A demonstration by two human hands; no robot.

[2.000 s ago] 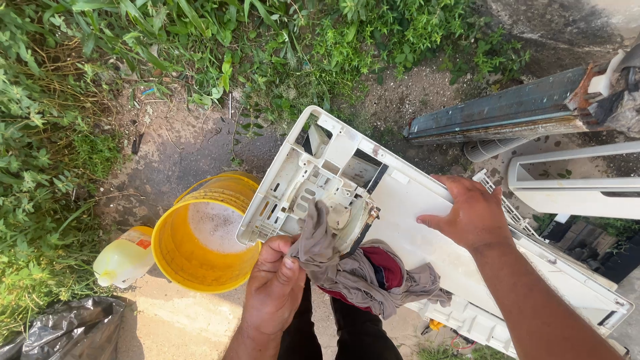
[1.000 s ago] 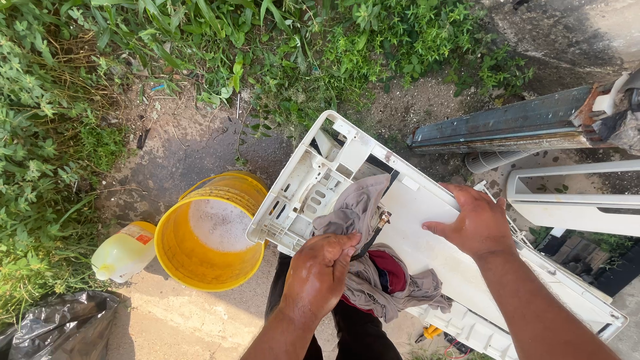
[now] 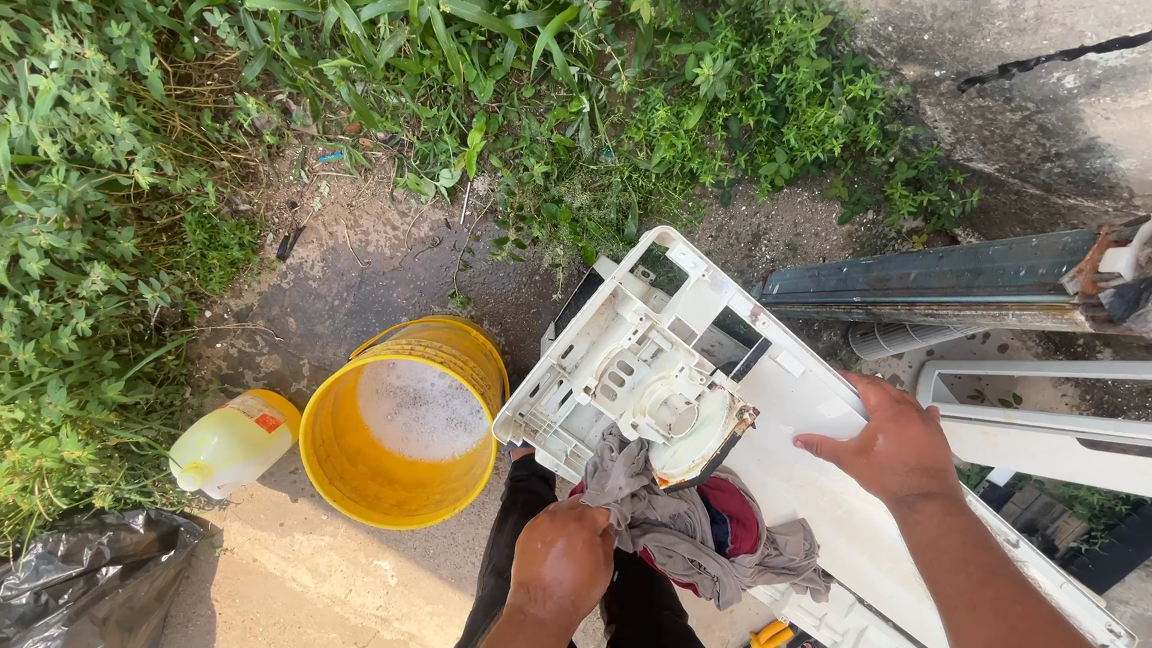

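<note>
A long white plastic housing (image 3: 801, 396), with a moulded round motor mount (image 3: 670, 409) and stained edges at its left end, lies slanted across the view. My left hand (image 3: 562, 558) is closed on a bunched end of a grey and maroon cloth (image 3: 711, 540) at the housing's lower edge. The rest of the cloth drapes over that edge. My right hand (image 3: 886, 436) grips the upper long edge, thumb on the white face and fingers partly hidden behind the rim.
A yellow bucket (image 3: 333, 468) of sudsy water stands left of the housing, beside a plastic bottle (image 3: 238, 441) of yellowish liquid. A black plastic bag (image 3: 90, 576) lies lower left. A metal unit (image 3: 927, 279) and a white frame (image 3: 1035, 432) are at right. Plants line the top.
My left hand has moved down from the round mount with the cloth, to the housing's lower edge. My right hand stays on the upper edge.
</note>
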